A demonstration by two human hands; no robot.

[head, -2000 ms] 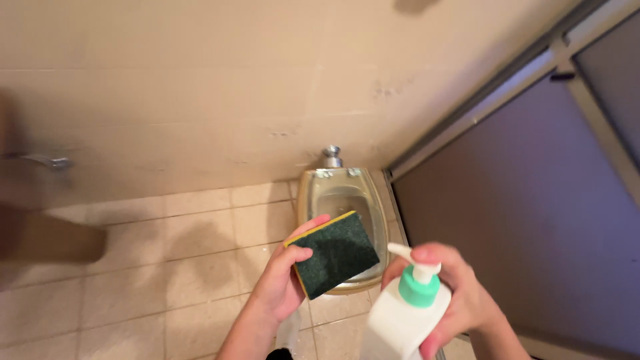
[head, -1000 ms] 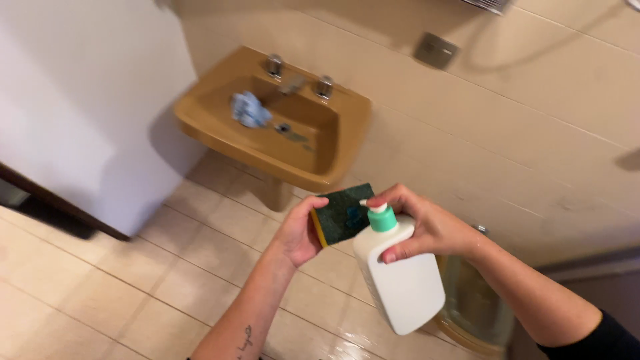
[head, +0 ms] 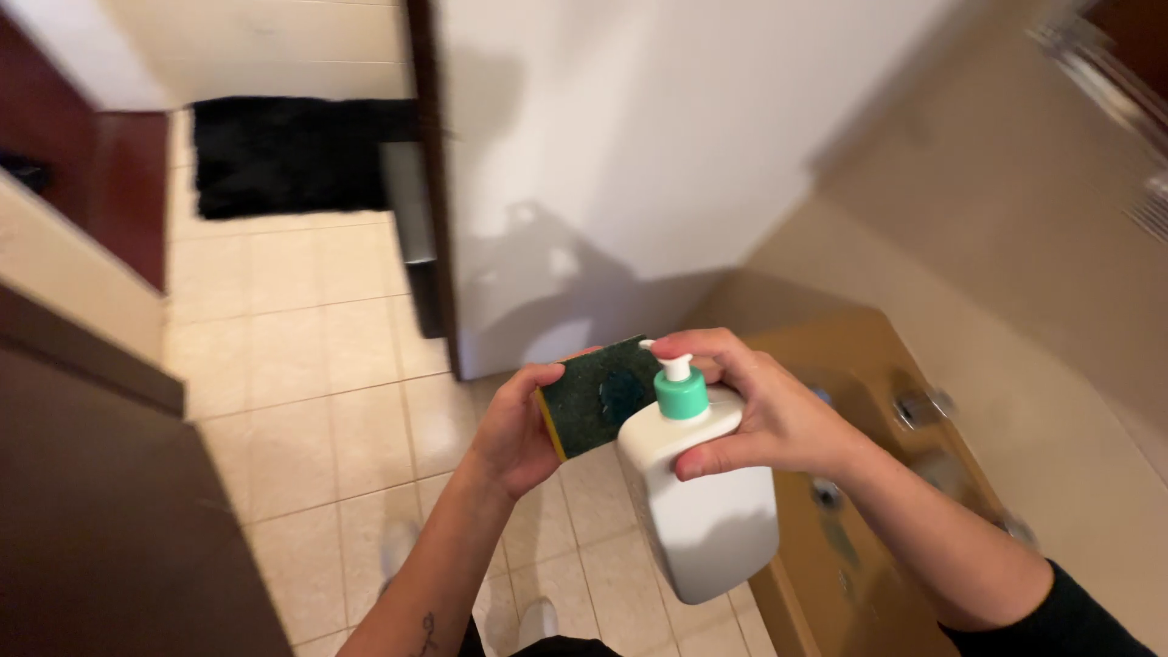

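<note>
A scrub sponge (head: 593, 392), dark green on its upper face with a yellow edge, is held by my left hand (head: 516, 429), thumb on top. A wet, bluish patch shows on the green face. My right hand (head: 757, 411) grips a white pump bottle (head: 712, 520) by its shoulder, with a finger on the white pump head above the green collar (head: 681, 394). The nozzle is at the sponge's upper right corner; whether they touch is hard to tell. The bottle hangs slightly tilted.
A tan sink (head: 876, 374) with metal taps stands at the right, partly behind my right arm. A white wall or door panel (head: 639, 164) with a dark edge rises ahead. Beyond it a black rug (head: 292, 155) lies on the tiled floor (head: 365, 438). A brown door (head: 109, 511) is at the left.
The view has swung from the toilet past the sink towards the doorway. The bottle's pump has come over to the sponge, and a bluish patch now shows on the sponge, which was plain green two seconds ago.
</note>
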